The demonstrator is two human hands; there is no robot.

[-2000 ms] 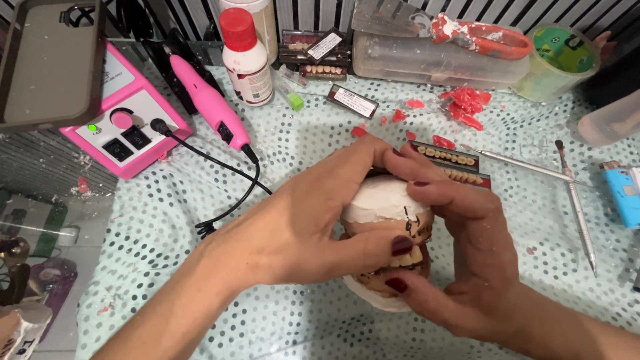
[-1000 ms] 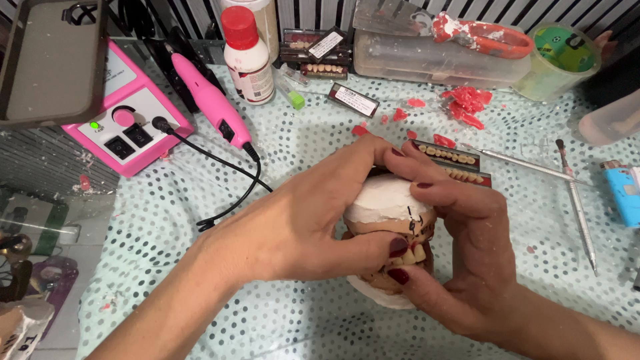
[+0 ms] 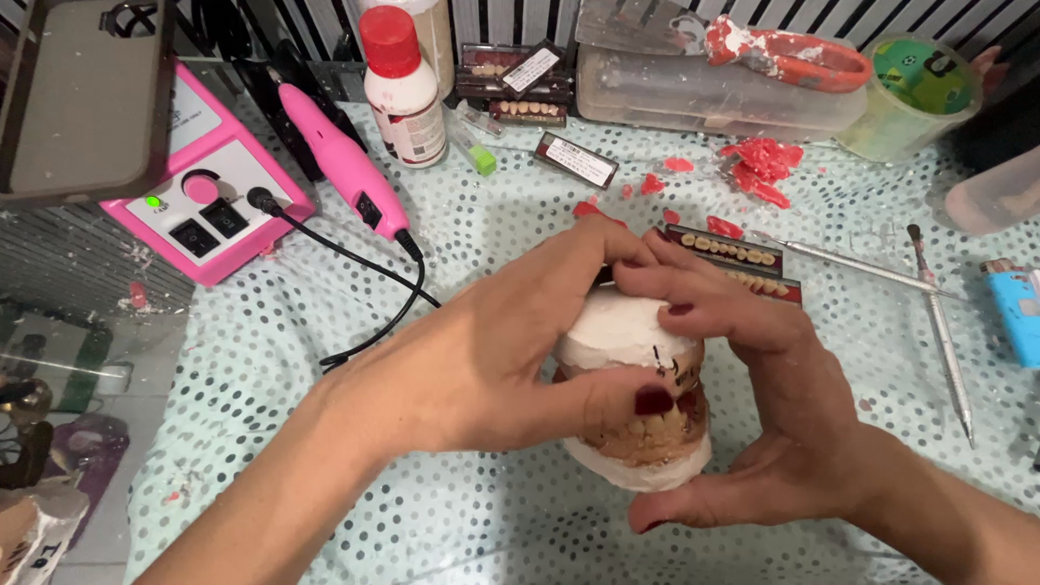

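A plaster dental model with upper and lower casts (image 3: 630, 325) stands between my hands, its white bases at top and bottom. Teeth and brownish material show between them, and dark marks are drawn on the upper part. My left hand (image 3: 496, 357) grips it from the left, with the thumb across the front at the teeth and the fingers behind the top. My right hand (image 3: 772, 390) holds it from the right, fingers over the top and thumb low by the bottom base. Just behind my right fingers lie cards of artificial teeth (image 3: 723, 249), partly covered.
A pink rotary handpiece (image 3: 341, 162) leans by its pink control box (image 3: 207, 195), its cable on the dotted cloth. Behind are a red-capped bottle (image 3: 402, 97), a plastic case (image 3: 707, 93) and red wax pieces (image 3: 764, 166). Metal instruments (image 3: 946, 357) and a blue lighter (image 3: 1016, 313) lie right.
My right thumb has moved down from the teeth to the lower base, uncovering more of the lower cast. My left hand keeps its hold, its thumb still at the front.
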